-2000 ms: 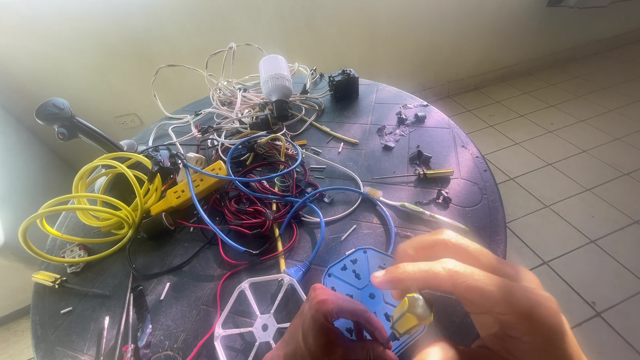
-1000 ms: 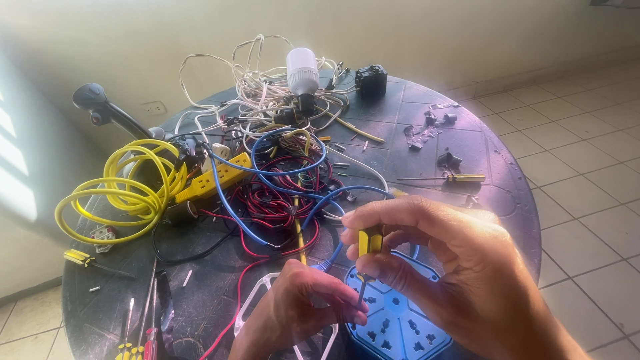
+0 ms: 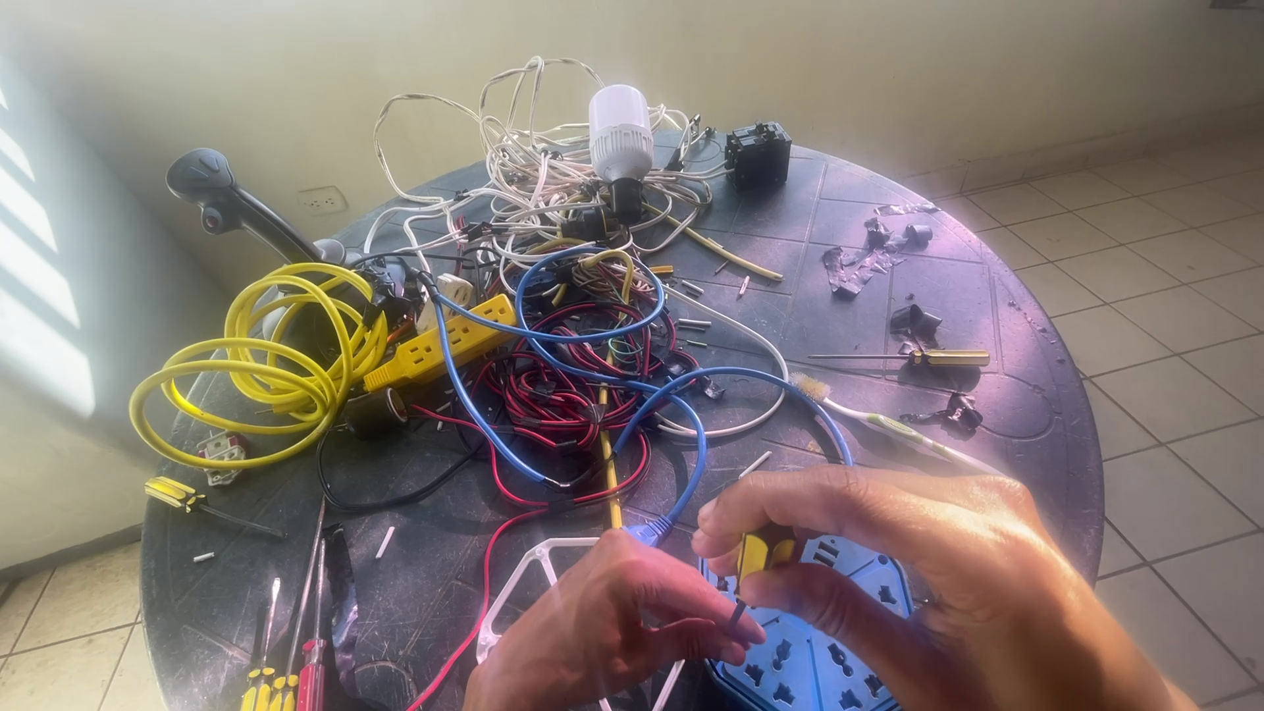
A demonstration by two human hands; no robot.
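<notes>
My right hand (image 3: 889, 563) grips the yellow-and-black handle of a screwdriver (image 3: 762, 553), which stands tilted over a blue multi-outlet power socket block (image 3: 805, 652). The fingertips of my left hand (image 3: 617, 622) are at the screwdriver's shaft, close above the block; its tip is hidden. Under and beside my left hand lies a white spoked plastic frame (image 3: 513, 588), partly covered. A blue cable (image 3: 699, 444) with a light blue plug end (image 3: 649, 531) lies just behind my hands.
Around them on the round dark table (image 3: 1027, 474) are a yellow cable coil (image 3: 242, 370), a yellow power strip (image 3: 444, 341), red-and-black wires (image 3: 553, 375), an LED bulb (image 3: 620, 133), a black block (image 3: 757, 155), a toothbrush (image 3: 908, 432), a screwdriver (image 3: 948, 357) and several tools at front left (image 3: 311, 671).
Two seconds ago my right hand was spread beside the screwdriver handle; now its fingers grip the handle, more upright over the blue block. My left fingertips are at the shaft. The view has shifted somewhat.
</notes>
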